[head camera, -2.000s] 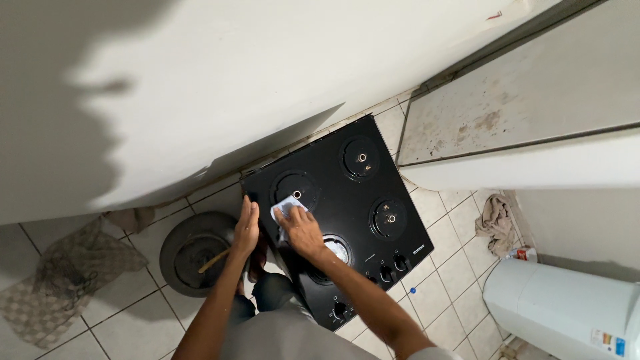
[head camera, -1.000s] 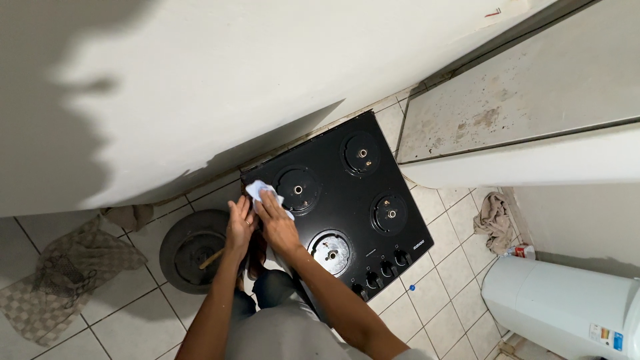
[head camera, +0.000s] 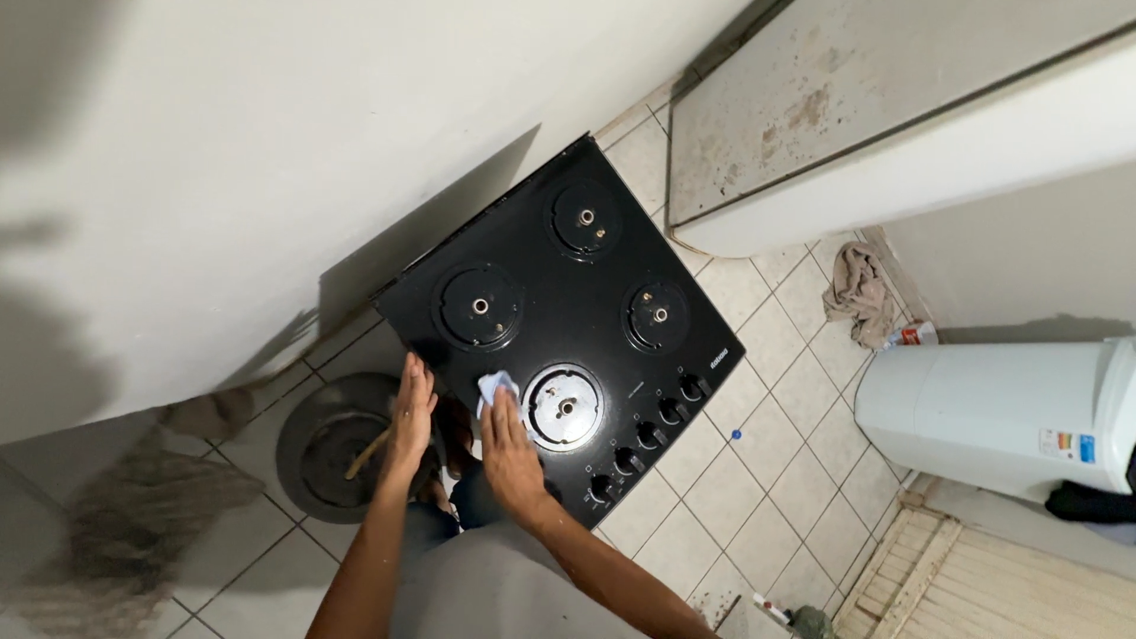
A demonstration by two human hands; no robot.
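Note:
A black gas cooktop point(head camera: 541, 337) with its burner caps and grates off shows four burner wells and a row of black control knobs point(head camera: 649, 434) along its lower right edge. My right hand point(head camera: 510, 453) presses a crumpled pale blue and white cloth point(head camera: 497, 388) on the surface, just left of the shiny lower burner well point(head camera: 564, 407). Against the cooktop's left edge, my left hand point(head camera: 413, 413) is held with fingers extended and nothing in it.
A round dark grey object point(head camera: 311, 461) with a curved tan piece on it lies left of my legs. A checkered cloth point(head camera: 142, 532) and a beige cloth point(head camera: 859, 295) lie on the tiles. A white cylindrical appliance point(head camera: 976, 413) stands right. A wall point(head camera: 266, 177) borders the cooktop's upper left.
My right hand with the cloth has moved from the cooktop's left corner down to beside the lower burner well. The left hand stays near the left edge.

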